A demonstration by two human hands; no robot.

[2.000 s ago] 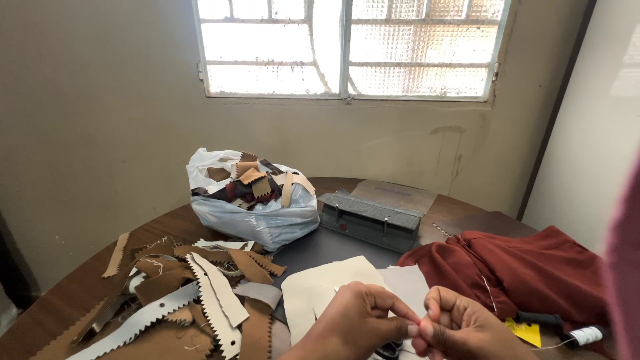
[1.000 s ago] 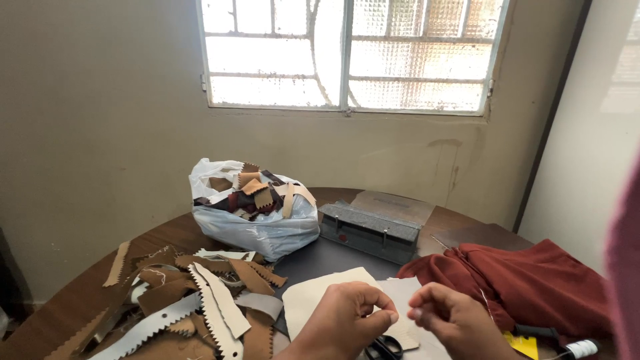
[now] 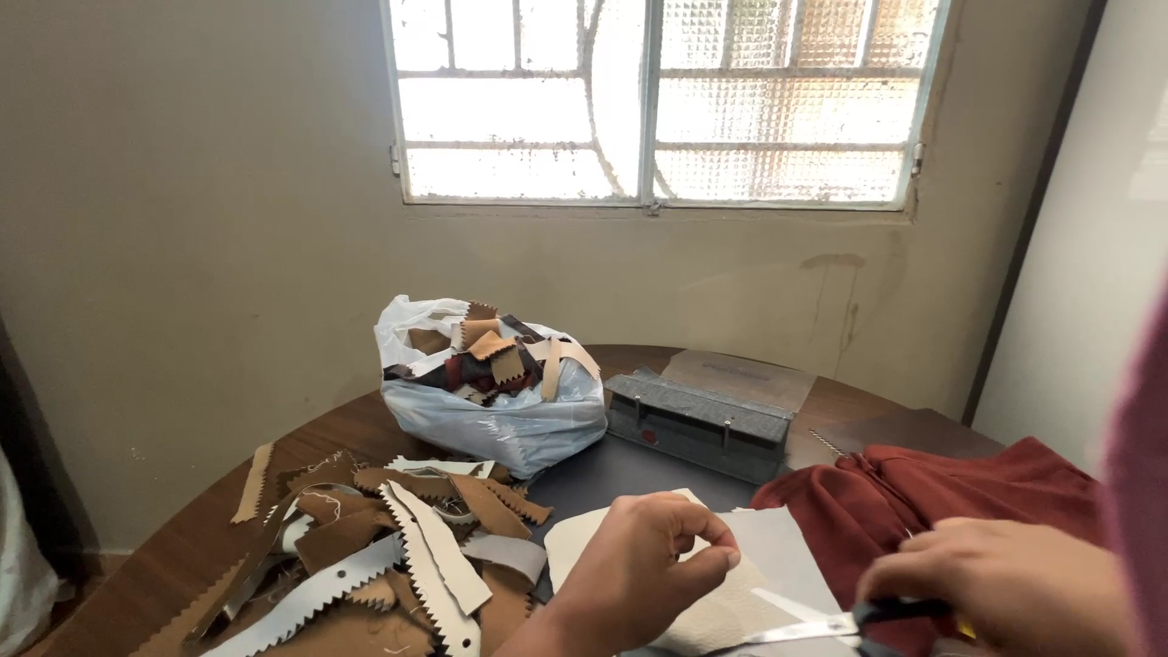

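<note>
My left hand (image 3: 643, 570) is raised over a cream piece of leather-like material (image 3: 584, 538), thumb and forefinger pinched together; anything between them is too fine to make out. At the lower right my right hand (image 3: 995, 575) holds black-handled scissors (image 3: 821, 628), whose blades point left over the cream and grey sheets. The grey sheet (image 3: 789, 547) lies partly under the cream piece. Beside and behind my right hand is a heap of dark red cloth (image 3: 967, 484).
Brown and white zigzag-edged offcuts (image 3: 365, 547) cover the table's left side. A white plastic bag (image 3: 497, 424) full of scraps stands behind them. To its right are a grey box (image 3: 698, 424) and a translucent sheet (image 3: 744, 379). A wall and window lie beyond.
My right hand has moved away from my left and now holds the scissors, which lay on the sheets below my hands one second ago. My left hand remains pinched.
</note>
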